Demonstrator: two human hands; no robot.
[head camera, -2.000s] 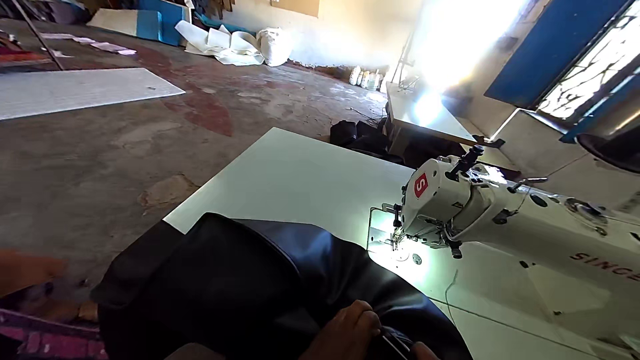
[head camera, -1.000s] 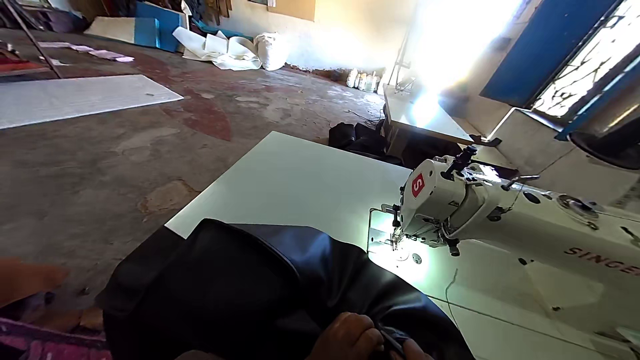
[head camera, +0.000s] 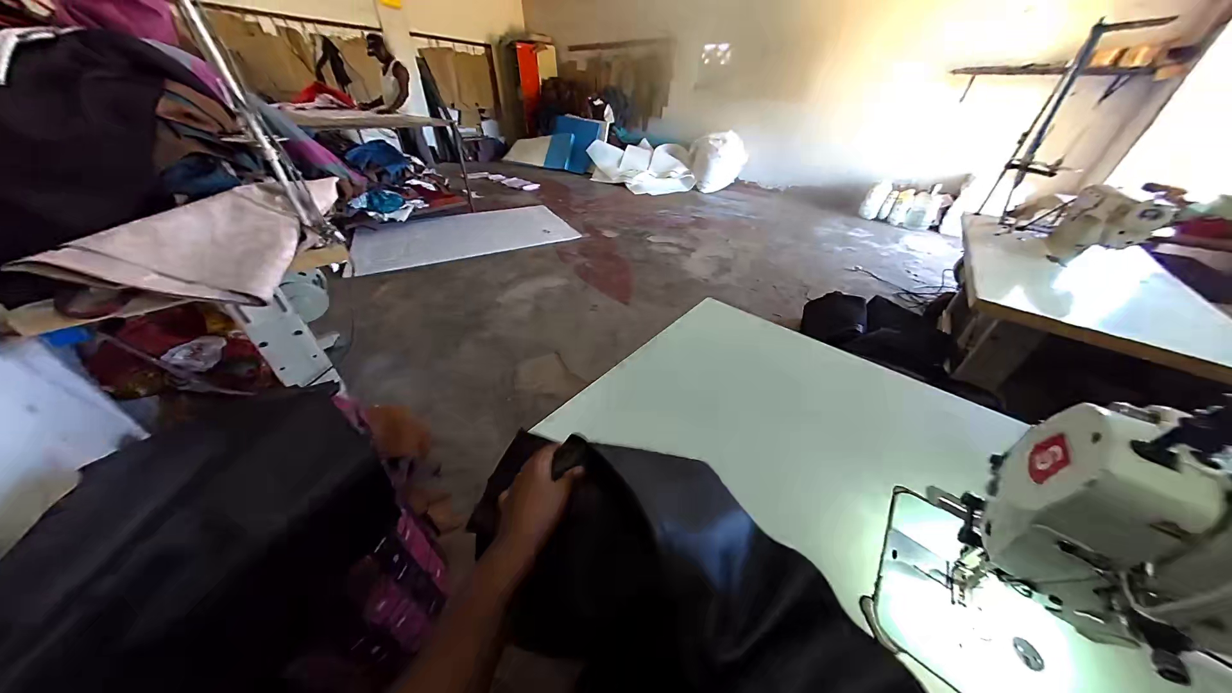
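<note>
My left hand (head camera: 537, 493) grips a bunched fold near the far left corner of a large piece of black, leather-like material (head camera: 712, 539). This smooth, shiny material drapes over the near edge of a pale sewing table (head camera: 770, 404). To its right stands a white Singer sewing machine (head camera: 1097, 500), its lamp shining on the needle area and metal plate. The material lies left of the needle, and a gap of table shows between them. My right hand is out of view.
Another black piece (head camera: 212, 520) lies at lower left, below a rack of piled fabrics (head camera: 173, 241). A white sheet (head camera: 462, 239) is on the floor. A second sewing table (head camera: 1107, 289) stands at right, black bundles (head camera: 866, 327) beside it. A person (head camera: 390, 82) works at a far table.
The view has swung left. My left hand has left the folds near the machine and now holds the material's far left part. The other hand, partly visible before, is out of view.
</note>
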